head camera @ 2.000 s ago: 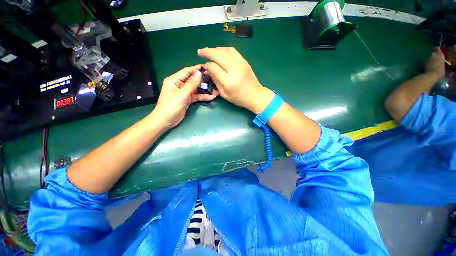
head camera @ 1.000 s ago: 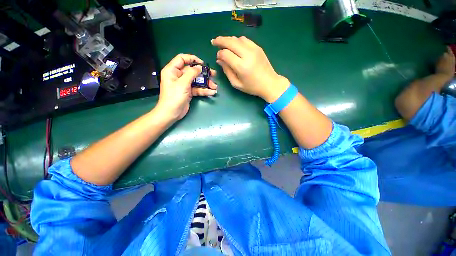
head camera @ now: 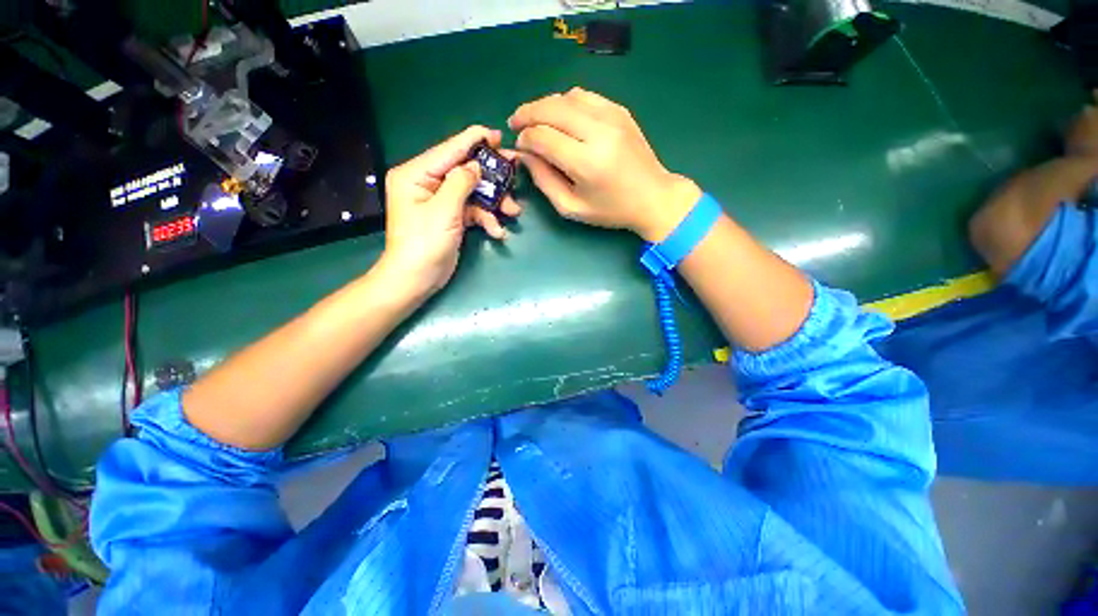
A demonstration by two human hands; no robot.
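Observation:
A small black module [head camera: 493, 176] with white marks is held between the thumb and fingers of my left hand [head camera: 430, 218], above the green bench. My right hand [head camera: 592, 163] is just to its right, thumb and fingertips bent together near the module's upper right edge. Whether the right fingertips hold a tiny part or touch the module cannot be told. A blue wrist strap [head camera: 688, 232] with a coiled cord is on my right wrist.
A black test fixture [head camera: 289, 217] with clear blocks and red digits stands at left. A dark rectangle with an orange tail [head camera: 606, 37] lies at the back. A wire spool stand [head camera: 809, 48] is at back right. Another person's arm [head camera: 1038, 214] is at far right.
My right hand was at the module, drew away to the right, and is now closer again with fingertips drawn together. The module has turned in my left hand. The fixture's red digits changed.

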